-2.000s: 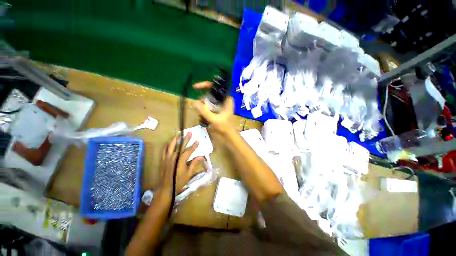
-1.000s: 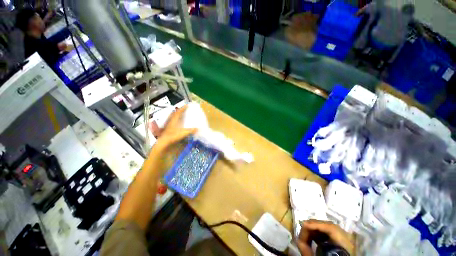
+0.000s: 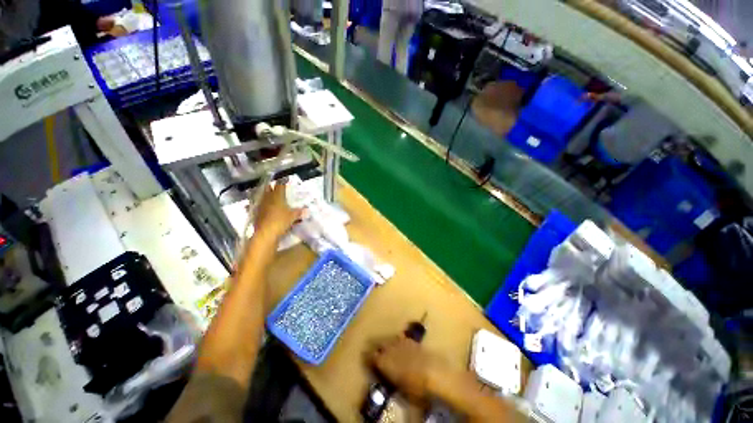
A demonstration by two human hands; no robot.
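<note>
My left hand (image 3: 277, 211) reaches to the foot of the pneumatic press (image 3: 248, 66), with fingers and thumb at the edge of a white housing (image 3: 304, 195) below the cylinder. Its bagged cord (image 3: 334, 240) trails onto the bench, with the plug end beside the blue screw tray (image 3: 277, 324). The tray holds many small silver screws. My right hand (image 3: 404, 363) is blurred, low over the bench right of the tray, closed around the black electric screwdriver (image 3: 415, 331), whose thin bit points away from me. Most of the screwdriver body is hidden.
A white housing (image 3: 495, 361) lies right of my right hand. Rows of bagged white units (image 3: 611, 306) lie on a blue sheet at the right. The green conveyor (image 3: 429, 215) runs behind the bench. A black fixture plate (image 3: 111, 310) is at the left. Other people show partly at the back.
The view has swung left towards the press. My left hand has moved with the white housing from the bench to the press. My right hand has come nearer the screw tray with the screwdriver.
</note>
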